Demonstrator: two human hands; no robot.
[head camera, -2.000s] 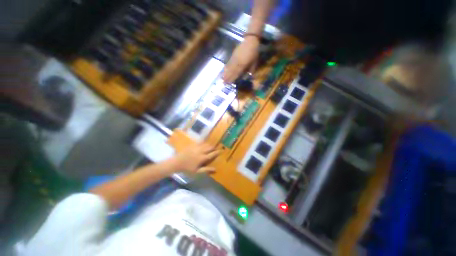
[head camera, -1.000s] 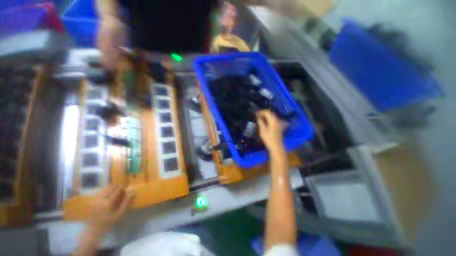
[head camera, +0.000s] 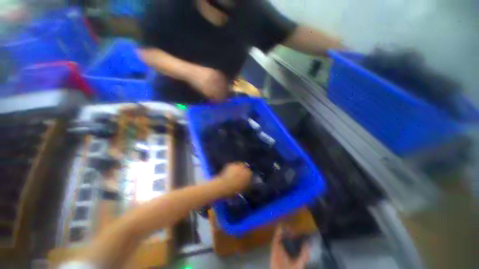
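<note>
My left hand reaches across into the blue parts bin, over the heap of black units. Its fingers are blurred, so I cannot tell whether they grip a unit. My right hand is at the bottom edge, partly cut off, holding a small black unit just below the bin. The fixture tray lies at the left, with two pale strips of dark square openings; my left forearm hides part of it. Black units sit at its far end.
A coworker in black stands opposite, one hand at the bin's far rim, the other arm towards a second blue bin heaped with dark items. A loaded fixture is at far left. Grey rails run along the right. More blue bins stand behind at left.
My left hand has left the fixture's near edge and is in the bin. My right hand has come out of the bin with a black unit. The coworker's hand has moved from the fixture to the bin.
</note>
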